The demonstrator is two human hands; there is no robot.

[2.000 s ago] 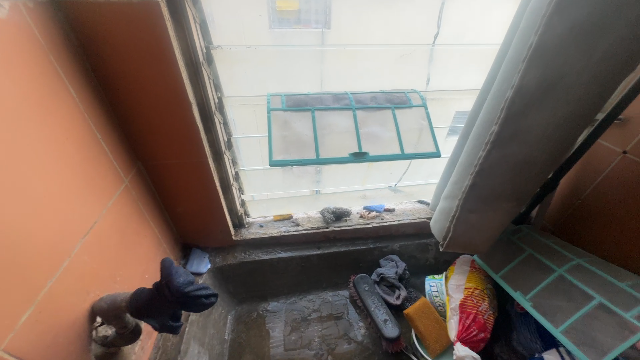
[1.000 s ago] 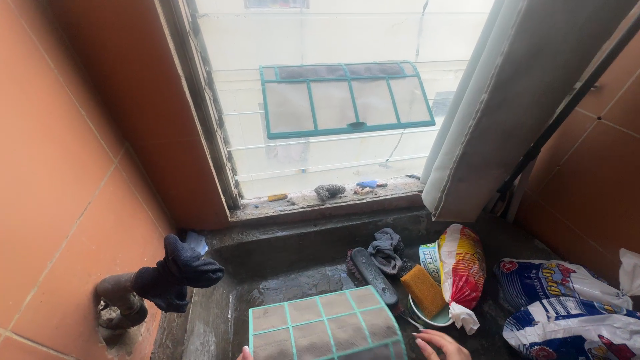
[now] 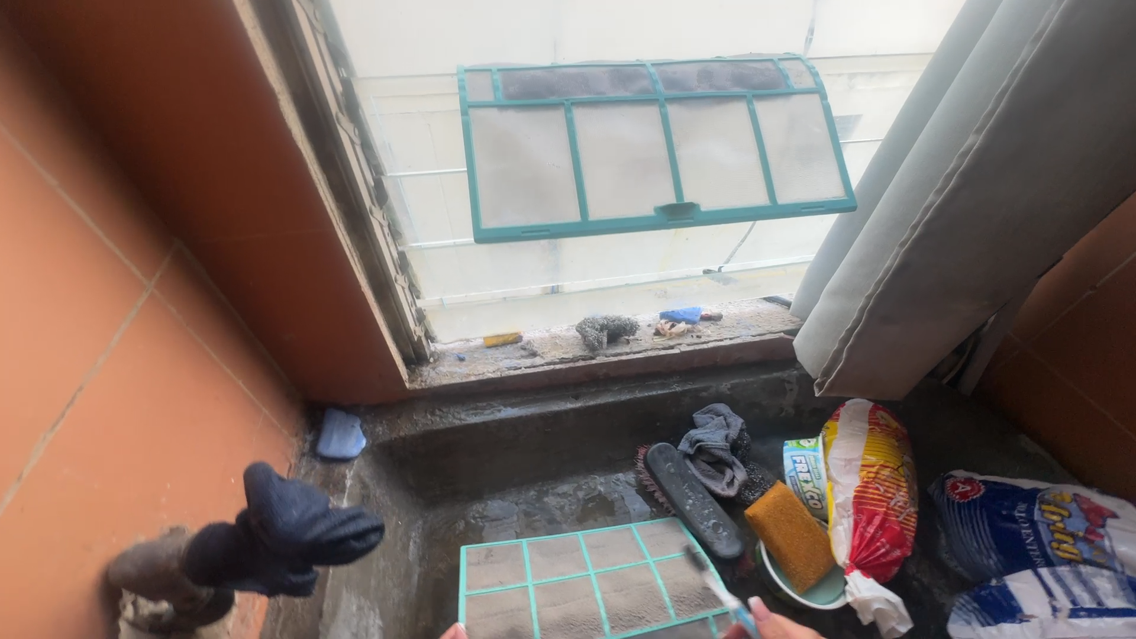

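Note:
My left hand (image 3: 454, 631) shows only as a fingertip at the bottom edge, against the left side of a green-framed mesh filter (image 3: 577, 581) coated in grey dust. My right hand (image 3: 770, 621) is shut on a toothbrush (image 3: 729, 596), whose dark bristles are over the filter's right part. The filter lies low over a dark stone basin. Just beyond it are a black-backed scrubbing brush (image 3: 694, 501), a grey cloth (image 3: 713, 448) and an orange-brown sponge (image 3: 790, 537) on a small tub (image 3: 803, 590). A second green-framed filter (image 3: 661, 146) stands up against the window.
A dark cloth (image 3: 280, 532) wraps a pipe on the left wall. A blue soap piece (image 3: 341, 434) rests at the basin's corner. Detergent bags (image 3: 874, 479) and blue-white bags (image 3: 1021, 524) lie right. Steel wool (image 3: 606, 331) sits on the sill; a grey curtain (image 3: 941, 222) hangs at right.
The dusty filter, at the right two seconds ago, is now low in front of me between my hands. A toothbrush in my right hand has come over it. The view has tilted and moved closer.

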